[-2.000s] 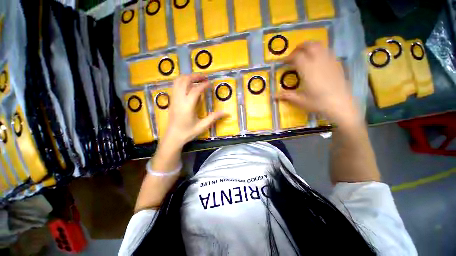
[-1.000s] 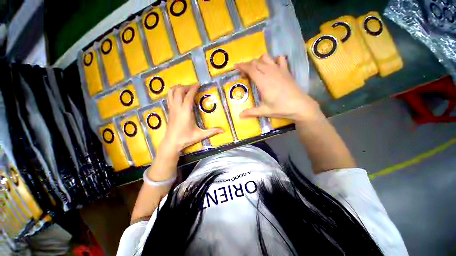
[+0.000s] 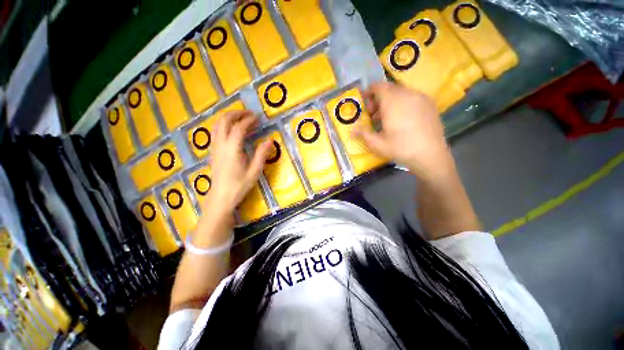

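A translucent grey-white blister tray [image 3: 352, 51] lies on the worktop, its pockets holding yellow housings [image 3: 318, 154] with black rings, upright in two rows and sideways between them. My left hand [image 3: 231, 160] is over the lower row, fingers curled and spread above the housings, hiding part of them. My right hand [image 3: 407, 126] is at the tray's right end, slightly blurred, with fingertips beside the last housing of the lower row. Whether either hand grips a housing cannot be told.
Loose yellow housings [image 3: 438, 65] overlap on the dark green worktop [image 3: 540, 61] at right. Stacked trays with black layers [image 3: 82, 212] stand at left. Crinkled clear plastic [image 3: 568, 27] lies at upper right. A red stool-like item [image 3: 581, 102] is below the worktop's edge at right.
The view has shifted, so the tray appears further left and more tilted. My right hand has moved from over the lower row to the tray's right end. My left hand stays over the lower row.
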